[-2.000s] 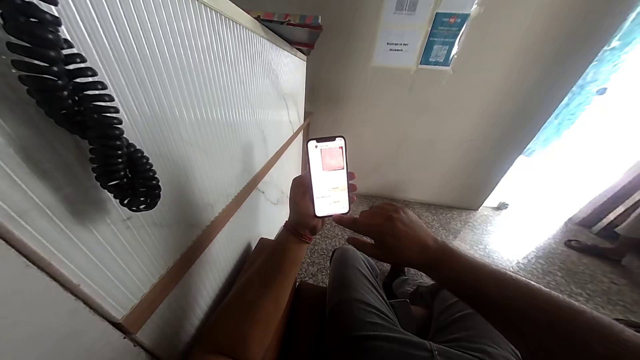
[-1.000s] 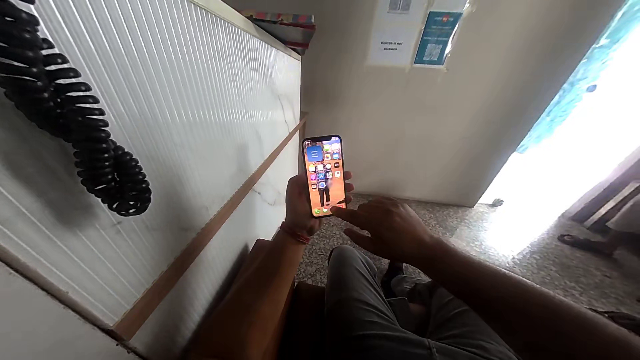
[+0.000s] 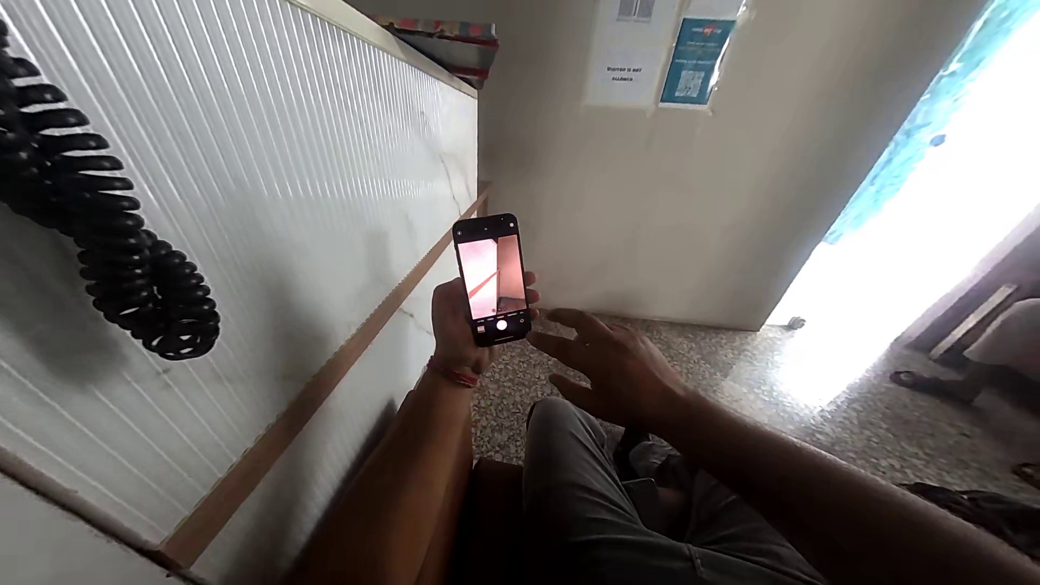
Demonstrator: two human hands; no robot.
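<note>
My left hand [image 3: 459,325] holds a smartphone [image 3: 494,280] upright near the middle of the view, its fingers wrapped round the right edge. A camera view with a round shutter button fills the lit screen. A red thread bracelet [image 3: 452,373] circles my left wrist. Just right of the phone's lower corner is my right hand [image 3: 605,361], fingers spread and holding nothing; whether a fingertip touches the phone is not clear. My legs in grey trousers lie below both hands.
A ribbed white panel [image 3: 325,154] with a brown strip [image 3: 325,386] runs along the left. A black coiled cord [image 3: 122,236] hangs before it. Papers [image 3: 695,61] are fixed to the wall ahead. At right are a bright doorway [image 3: 886,244] and another person's foot [image 3: 934,385].
The phone's screen has gone from a page with a picture, to a home screen with app icons, to a camera view. My right hand's fingers have spread and moved slightly off the screen.
</note>
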